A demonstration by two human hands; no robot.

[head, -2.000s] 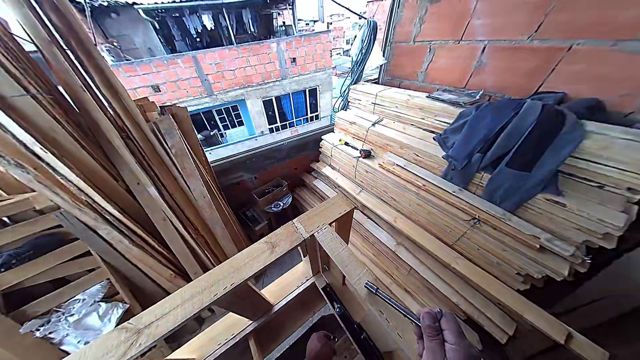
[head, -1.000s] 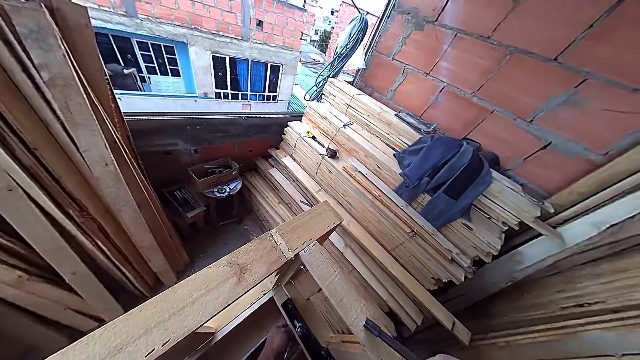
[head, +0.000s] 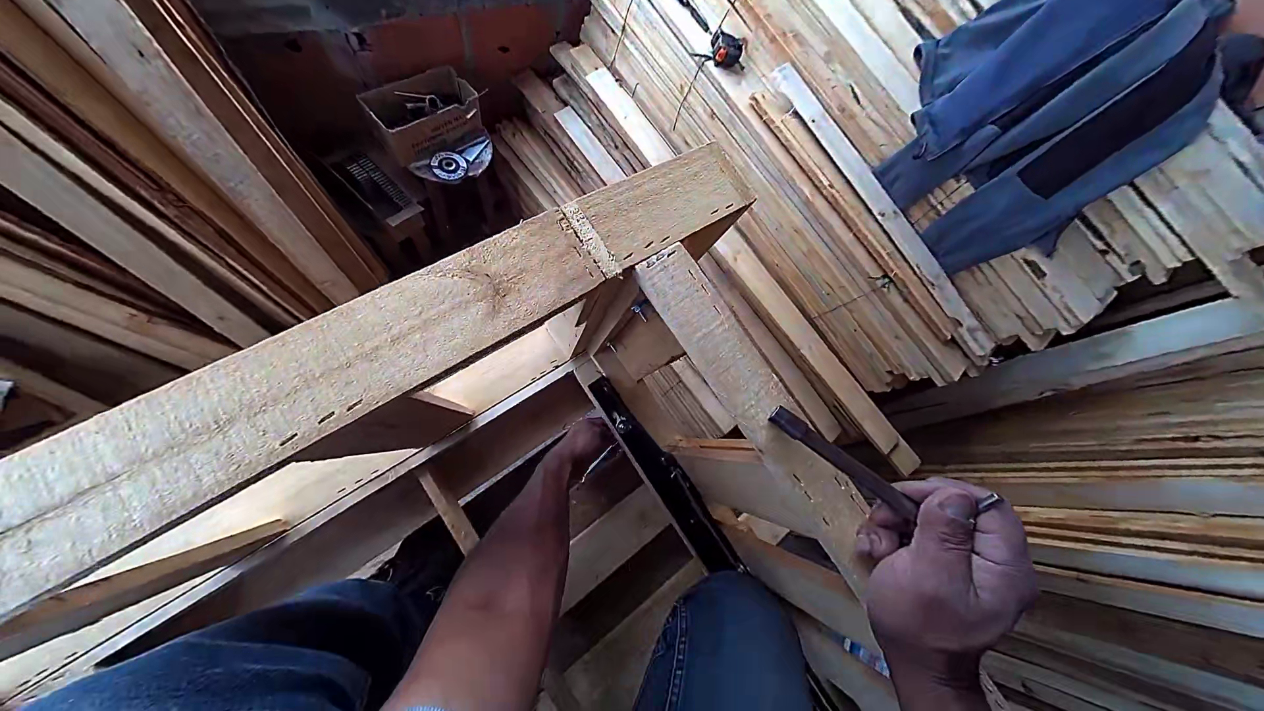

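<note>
My right hand (head: 948,563) is closed around a dark metal rod-like tool (head: 844,459), its socket-like end pointing up and left over a stapled wooden rail (head: 731,346). Down inside the wooden frame, my left hand (head: 592,444) reaches beside a black metal bar (head: 657,474); a thin shiny piece shows at its fingers, which are partly hidden, so its hold is unclear. A thick wooden beam (head: 395,336) crosses above my left forearm. Near the frame's inner corner a bolt (head: 640,310) sticks out of the wood.
Stacked wooden slats (head: 839,247) lie beyond the frame, bearing a blue garment (head: 1066,128) and a tape measure (head: 726,49). Long boards (head: 148,128) lean at the left. A cardboard box (head: 420,114) and a disc (head: 449,166) stand near the brick wall.
The view has tilted down strongly. My right hand with the tool, mostly out of view one second ago, shows fully, and more of my left forearm is visible.
</note>
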